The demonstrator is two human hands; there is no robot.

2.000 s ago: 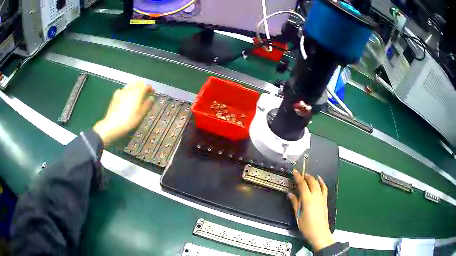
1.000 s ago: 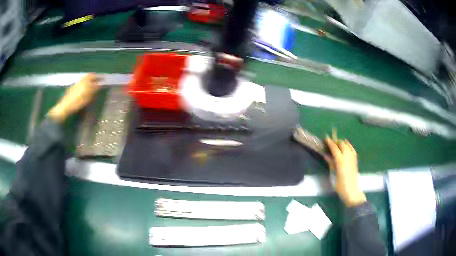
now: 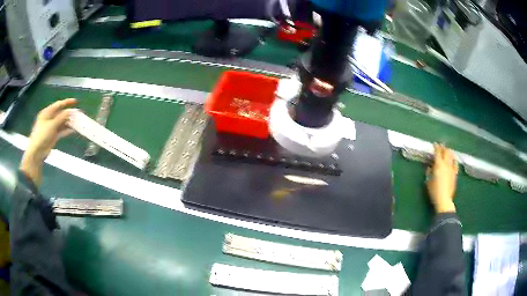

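My left hand (image 3: 47, 132), at the far left, holds one end of a pale strip fixture (image 3: 110, 140), raised and slanting down to the right. My right hand (image 3: 443, 176) is at the right, its fingers on the right end of a strip fixture (image 3: 415, 155) lying along the metal rail. The fingertips are blurred. More strip fixtures (image 3: 184, 143) lie side by side left of the black plate (image 3: 289, 208). A tan pencil-like tool (image 3: 306, 180) lies on the plate.
A red bin (image 3: 245, 104) with small parts and the microscope's white ring (image 3: 306, 136) stand at the plate's back. Two strips (image 3: 283, 251) lie in front, beside white paper slips (image 3: 386, 277). Another strip (image 3: 86, 207) lies near my left forearm. White sheets (image 3: 497, 263) lie far right.
My left hand has moved left and lifted a strip from the group beside the plate. My right hand has carried its strip from the plate to the right rail. The camera view has shifted.
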